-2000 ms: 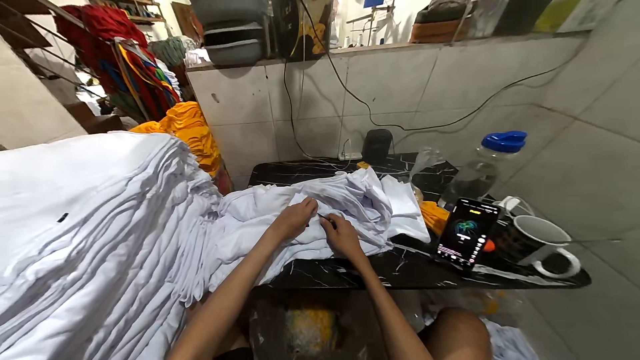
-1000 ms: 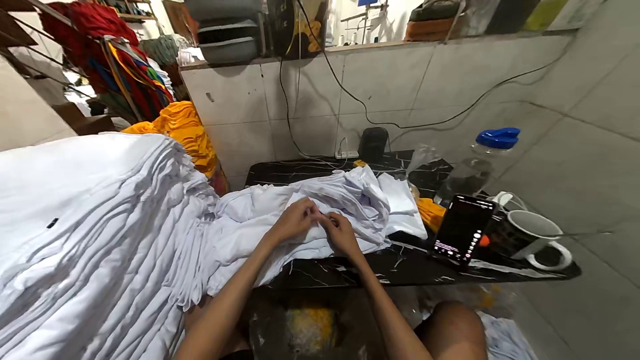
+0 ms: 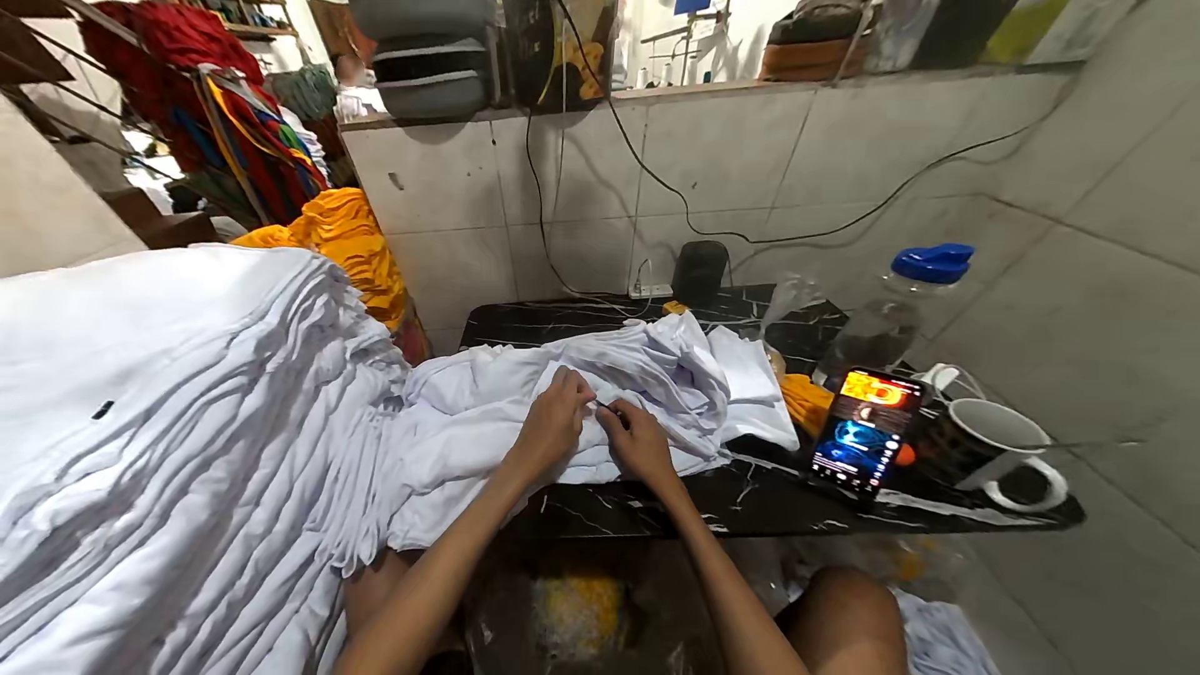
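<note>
White fabric pieces (image 3: 469, 403) lie bunched on a black marble-patterned table (image 3: 609, 514) in front of me. My left hand (image 3: 560, 412) pinches the white cloth near the middle of the bunch. Close beside it on the right, my right hand (image 3: 637, 439) holds a small dark tool between thumb and fingers, its tip by the left fingertips; its kind is too small to tell. A tall heap of layered white fabric (image 3: 169, 403) stands at the left, with a small black object (image 3: 103, 410) on it.
A lit smartphone (image 3: 864, 436) leans before a mug (image 3: 998, 431) at the right. Behind stand a clear bottle with a blue cap (image 3: 881, 323), orange cloth (image 3: 806, 401) and a dark device (image 3: 700, 270). Cables (image 3: 741, 238) hang along the tiled wall. Orange fabric (image 3: 347, 244) is stacked behind the white heap.
The phone's screen shows a different picture. Both hands stay at about the same place on the white cloth, with small shifts of the fingers.
</note>
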